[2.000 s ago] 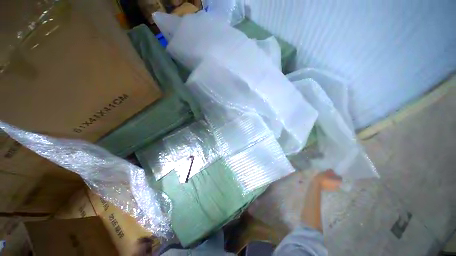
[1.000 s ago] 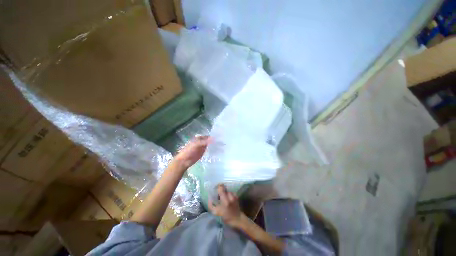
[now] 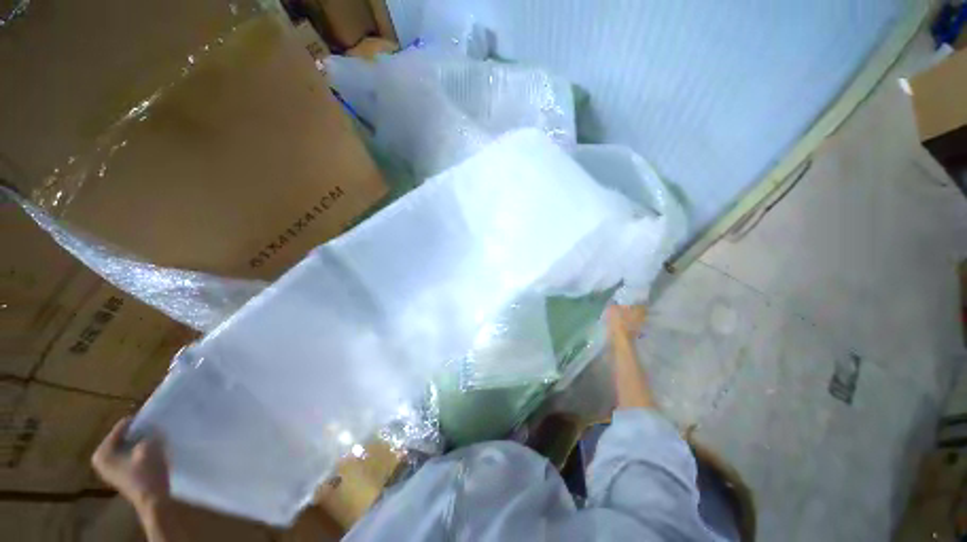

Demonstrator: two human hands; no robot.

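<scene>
A long white translucent sheet (image 3: 392,286) is spread from the lower left to the upper middle. My left hand (image 3: 136,463) grips its lower left end. My right hand (image 3: 628,321) is at the loose white material on the right side, fingers closed at its edge; what exactly it holds is unclear. Ribbed clear bags (image 3: 509,344) lie beneath and beside the sheet, on a green bundle (image 3: 493,408) that is partly covered.
Large brown cartons (image 3: 201,159) stand at the left, with crumpled stretch wrap (image 3: 159,281) hanging by them. A pale ribbed panel (image 3: 679,95) stands at the back. Grey floor (image 3: 785,339) shows at the right, and an open carton (image 3: 944,101) at the right edge.
The white sheet was bunched near both hands and is now stretched out. My left hand has moved down and left, my right hand up and right. The dark panel near my lap no longer shows.
</scene>
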